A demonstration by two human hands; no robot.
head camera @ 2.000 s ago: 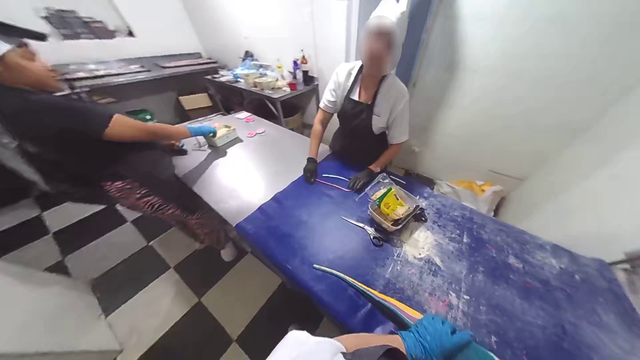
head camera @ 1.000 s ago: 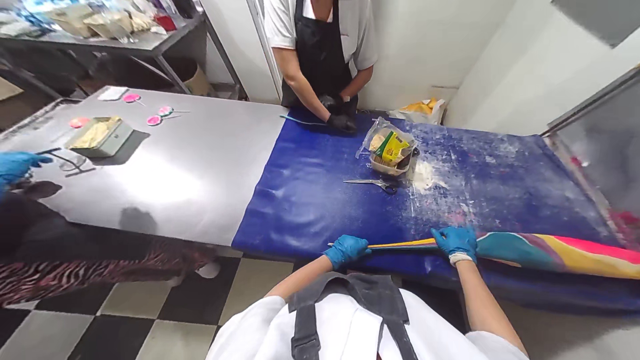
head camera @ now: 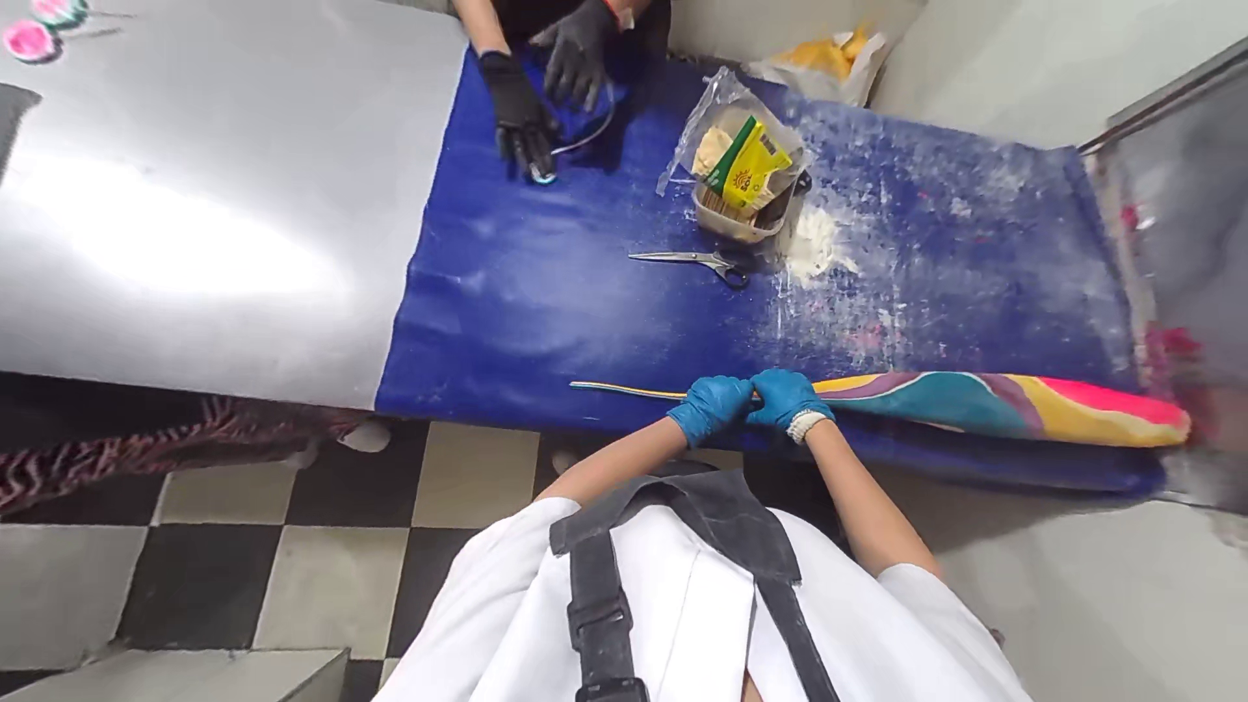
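A long multicoloured candy mass point(head camera: 975, 402) in teal, yellow, pink and purple lies along the near edge of the blue-covered table, thick at the right and tapering to a thin striped rope point(head camera: 624, 389) at the left. My left hand point(head camera: 713, 408), in a blue glove, is closed on the thin part. Right beside it, my right hand point(head camera: 786, 398), also blue-gloved, grips the tapering part. Scissors point(head camera: 697, 259) lie farther back on the blue cover.
Behind the scissors stands a plastic container point(head camera: 736, 226) holding a yellow-green packet point(head camera: 751, 168), with white powder point(head camera: 817, 244) alongside. Across the table a co-worker's black-gloved hands point(head camera: 526, 122) handle a thin strand. Pink lollipops point(head camera: 31, 41) lie on the metal table point(head camera: 244, 195), far left.
My left hand has moved right along the thin rope, from well apart to beside my right hand. The co-worker's hands have moved apart. The view has shifted.
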